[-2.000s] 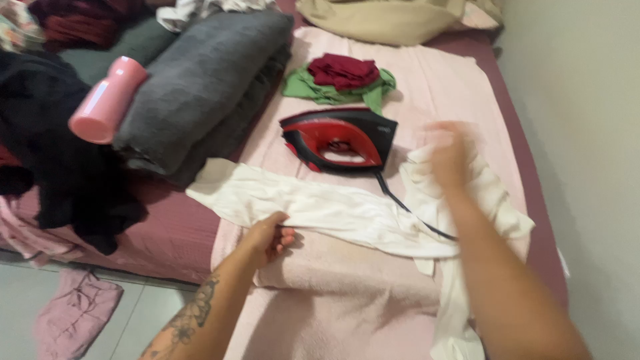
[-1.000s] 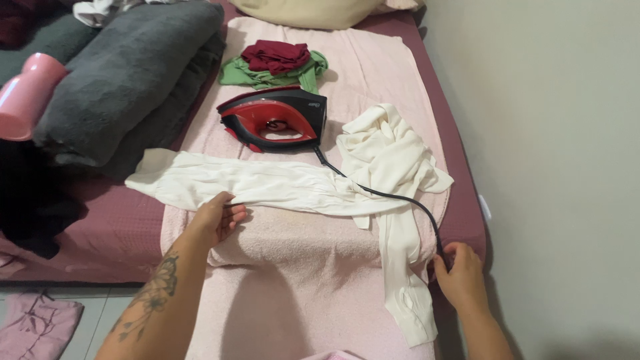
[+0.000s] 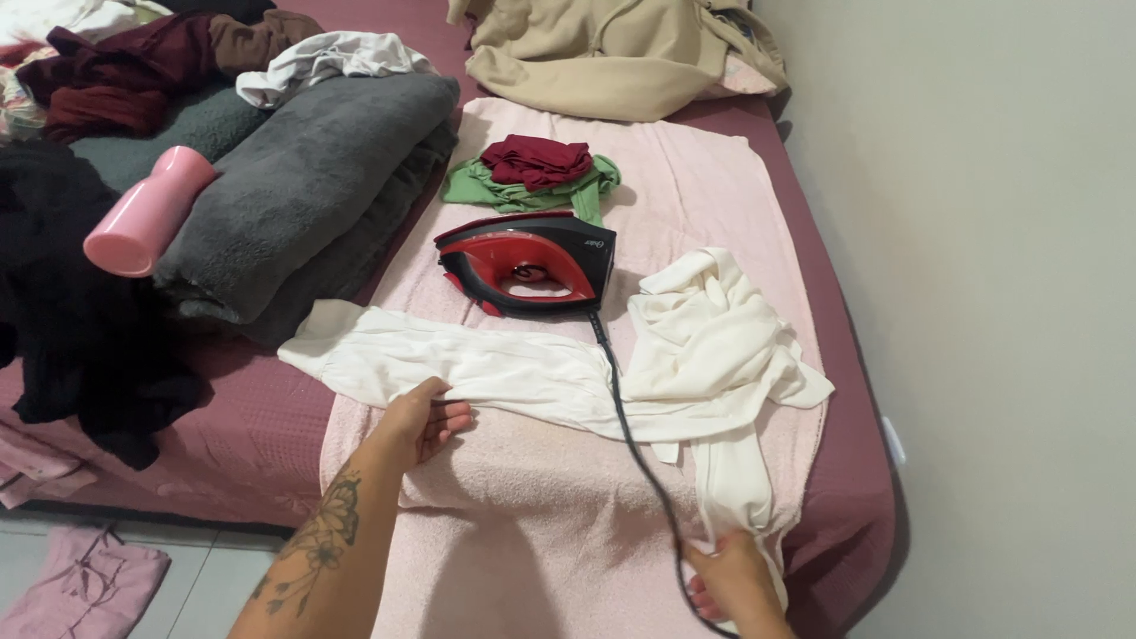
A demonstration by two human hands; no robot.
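A white garment (image 3: 470, 362) lies across a pink towel (image 3: 568, 479), one sleeve stretched left and the rest bunched at the right. My left hand (image 3: 428, 421) touches the lower edge of that sleeve, thumb on top and fingers curled below; whether it pinches the cloth is unclear. My right hand (image 3: 729, 572) is low at the right, at the hanging white sleeve and beside the black cord (image 3: 652, 475); its grip is partly hidden. Beyond the stretched sleeve, a red and black clothes iron (image 3: 532, 264) rests on the towel, its cord running down over the garment.
Green cloth (image 3: 475, 186) and dark red cloth (image 3: 537, 161) are bunched behind the iron. A folded grey blanket (image 3: 311, 186) with a pink bottle (image 3: 149, 213) is at the left, near black clothes (image 3: 71, 293). Beige clothing (image 3: 595, 58) lies at the back. A wall (image 3: 976, 266) borders the right.
My right hand has moved from the bunched garment to the cord at the bed's right edge, then over to the hanging sleeve. The cord now runs further left. My left hand stays by the stretched sleeve.
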